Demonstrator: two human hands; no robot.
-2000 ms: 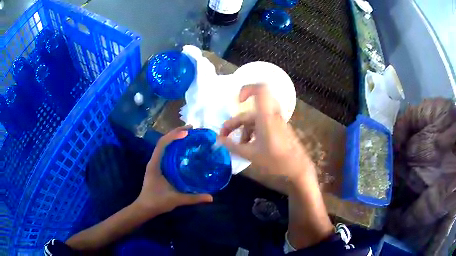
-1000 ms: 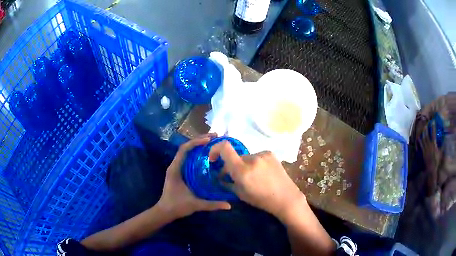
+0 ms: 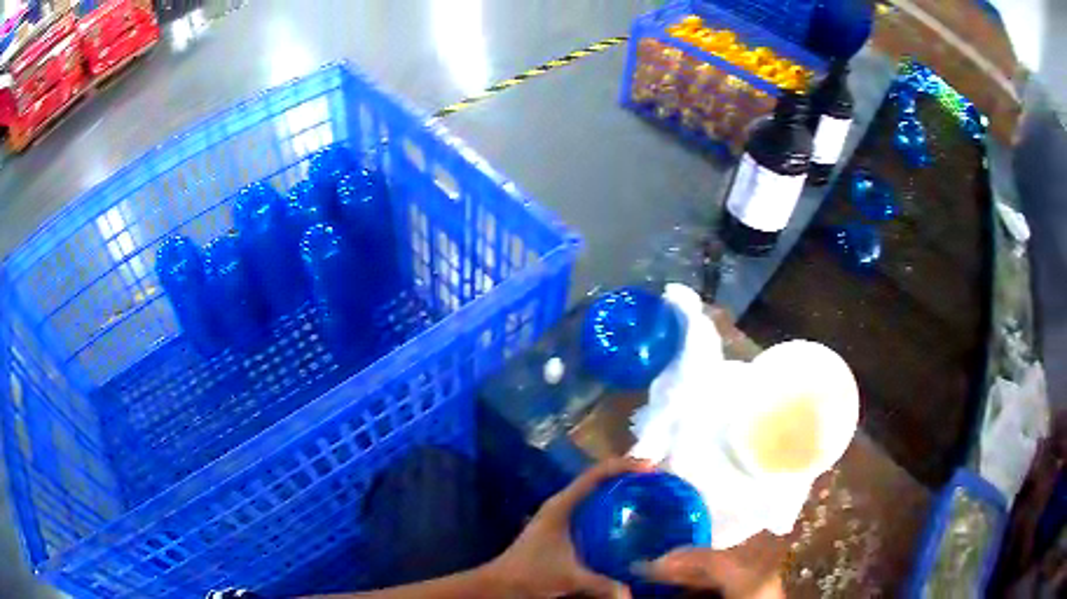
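Observation:
My left hand [image 3: 559, 541] grips a glossy blue shell [image 3: 638, 515] from its left side, fingers around the upper rim. My right hand [image 3: 720, 573] is partly cut off by the bottom edge, with its fingers on the shell's lower right rim; any small piece under them is hidden. A white round dish [image 3: 833, 398] with a pale yellowish centre stands on a crumpled white cloth [image 3: 690, 451]. Small clear pieces [image 3: 837, 541] lie scattered on the brown board [image 3: 895, 480]. Another blue shell [image 3: 630, 338] rests left of the cloth.
A large blue perforated crate [image 3: 351, 439] at left holds upright blue columns [image 3: 260, 252]. Dark bottles [image 3: 770, 176] stand beside the mesh conveyor [image 3: 907, 339], which carries blue shells. A parts tray [image 3: 962, 538] is at right. A crate of orange-yellow pieces [image 3: 714, 88] is beyond.
The view has swung left and up, so everything sits lower and further right in the picture. My right fingers have moved from the shell's opening to its lower rim.

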